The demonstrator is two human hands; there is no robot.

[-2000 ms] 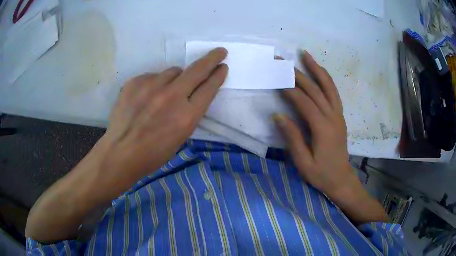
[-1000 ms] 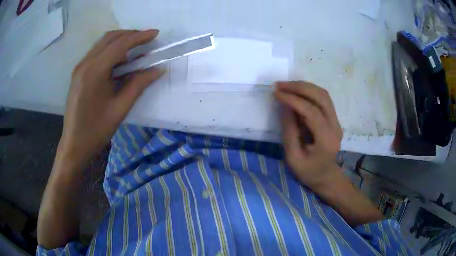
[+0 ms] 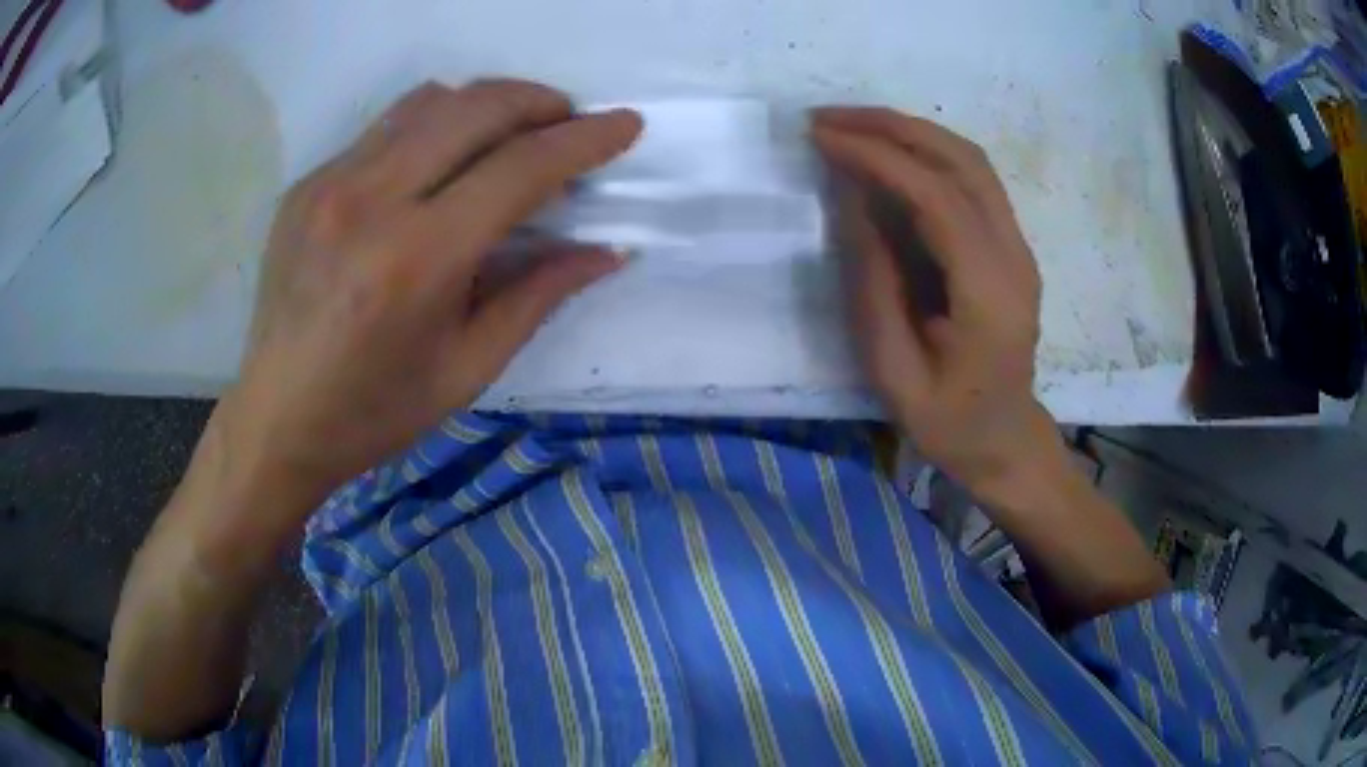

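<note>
A white cut piece [image 3: 712,138] lies flat on the table in front of me, blurred. The narrow grey folding template [image 3: 735,219], with whitish edges, lies over its lower part, nearly level. My left hand [image 3: 405,247] holds the template's left end between thumb and fingers. My right hand [image 3: 945,270] is at the right end of the piece, fingers curled and apart; whether it touches the template is blurred.
The electric iron [image 3: 1297,255] stands at the right edge on its dark rest [image 3: 1256,393]. Overlapping white pieces [image 3: 57,165] lie at the left, near red scissor handles [image 3: 27,45]. Plastic-wrapped items [image 3: 1304,38] are at the upper right. The table's near edge runs along my shirt.
The cut piece under my left hand was bare at first. My left hand then held the template at the left, tilted; it has now brought it right, over the piece. My right hand has moved up slightly.
</note>
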